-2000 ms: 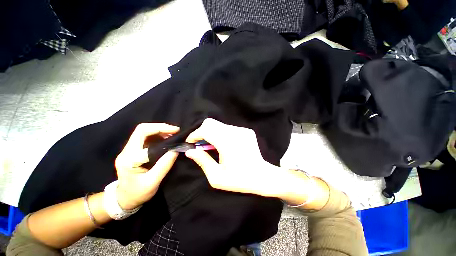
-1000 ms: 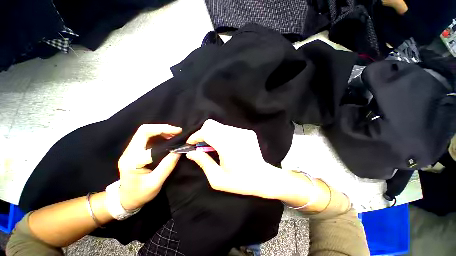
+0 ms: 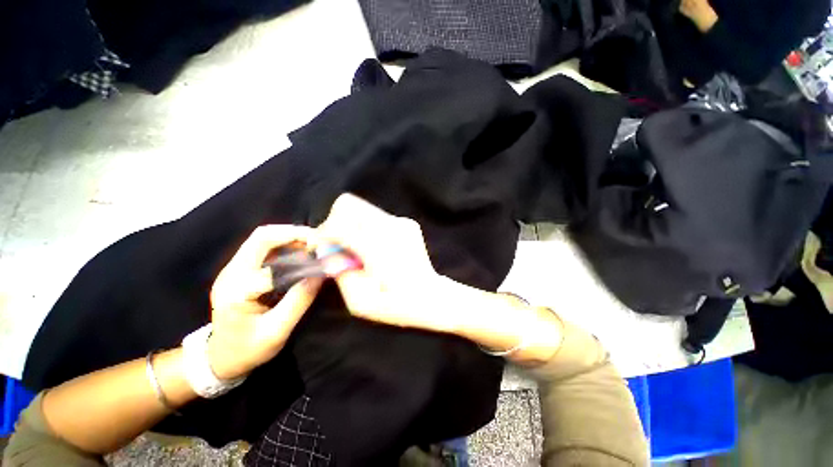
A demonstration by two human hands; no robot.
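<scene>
A large black garment (image 3: 411,155) lies spread over the white table in front of me, with a white-grid checked lining (image 3: 290,438) showing at its lower edge. My left hand (image 3: 260,306) pinches a narrow fold of the garment between thumb and fingers. My right hand (image 3: 379,264) holds small thread snips (image 3: 340,262), blurred, with pinkish-red and bluish glints at the handle. The snips are at the fold, beside my left thumb. Their blades are too blurred to tell whether they are apart.
A black backpack (image 3: 722,210) lies on the right. Grey-black patterned pieces (image 3: 457,32) lie at the far side. A dark navy pile (image 3: 46,46) is upper left. A blue bin (image 3: 690,410) stands below the table's right edge. A person's hand (image 3: 699,13) shows at the top right.
My right hand has moved left and slightly up, closer to my left hand, and the snips now blur. The whole view has shifted slightly, so the garment and backpack appear a little further left.
</scene>
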